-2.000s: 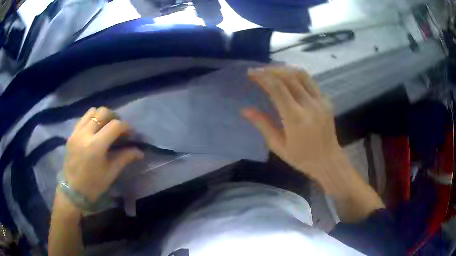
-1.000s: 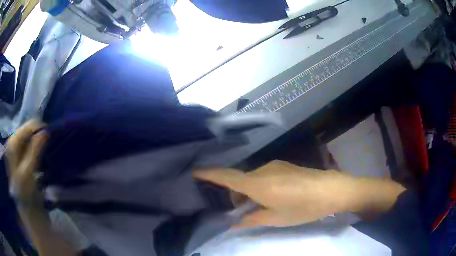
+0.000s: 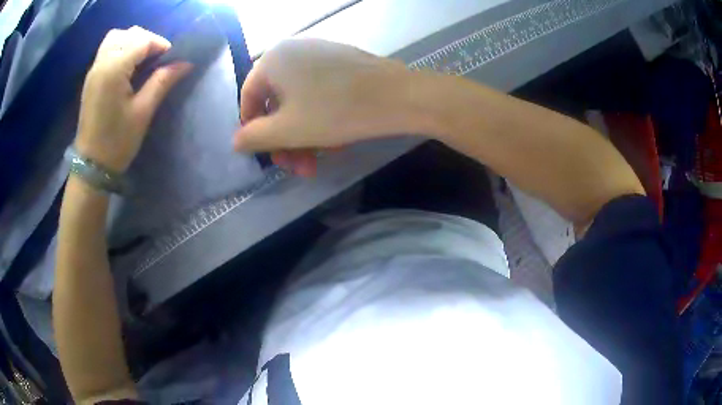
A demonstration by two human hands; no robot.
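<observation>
The navy and grey-blue garment piece (image 3: 194, 130) lies over the left part of the machine table, its grey side up. A dark navy band runs along its right edge, from the lamp glare down to my right hand. My left hand (image 3: 119, 99) is on the cloth at the upper left, thumb and fingertips close together on it. My right hand (image 3: 297, 99) is at the navy edge, fingers curled and thumb against the fingers, slightly blurred. The cloth between its fingertips is partly hidden by the hand.
The table's grey edge with a white ruler scale (image 3: 507, 41) runs from lower left to upper right. A bright glare is at the top left. A red basket (image 3: 637, 150) with dark cloth beside it is at the right. White cloth (image 3: 412, 316) covers my lap.
The cloth has been turned and now lies flatter, grey side up. My right hand has moved up and left to its edge. My left hand has moved up onto it. The snips have left the view.
</observation>
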